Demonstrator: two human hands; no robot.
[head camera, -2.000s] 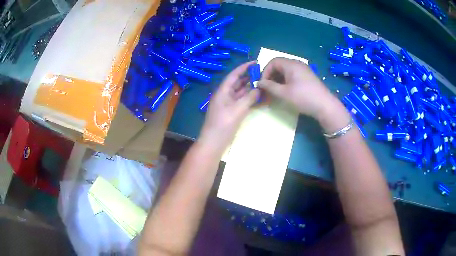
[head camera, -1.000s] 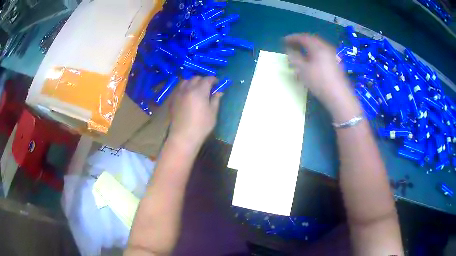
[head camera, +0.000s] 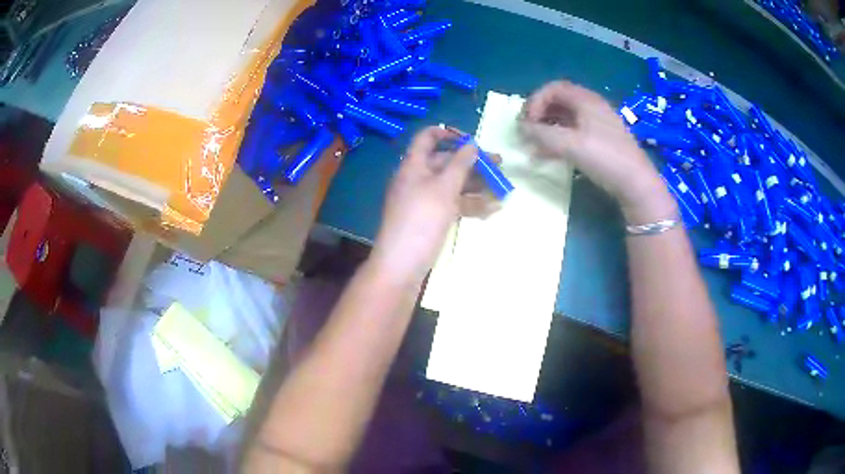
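Note:
My left hand (head camera: 431, 190) holds one blue cylinder (head camera: 494, 176) between thumb and fingers, tilted down to the right over the pale sheets. My right hand (head camera: 579, 134) is over the upper right part of the pale sheets (head camera: 500, 278), fingers curled and fingertips close together; whether a small piece is at them cannot be told. The sheets lie overlapped on the green bench and stick out past its near edge. Loose blue cylinders (head camera: 389, 69) lie at the left, by the carton. More blue cylinders with white patches (head camera: 741, 185) are heaped at the right.
A carton with orange tape (head camera: 139, 153) lies at the left. Pale strips (head camera: 208, 361) rest on white plastic (head camera: 139, 407) at lower left, near a red stool (head camera: 42, 250). Blue pieces (head camera: 491, 417) show below the bench edge. A pale rail (head camera: 584, 35) runs along the back.
My left hand has moved from the left pile to above the sheets and now holds a cylinder. My right hand remains over the sheets' upper right, slightly lower than one second ago.

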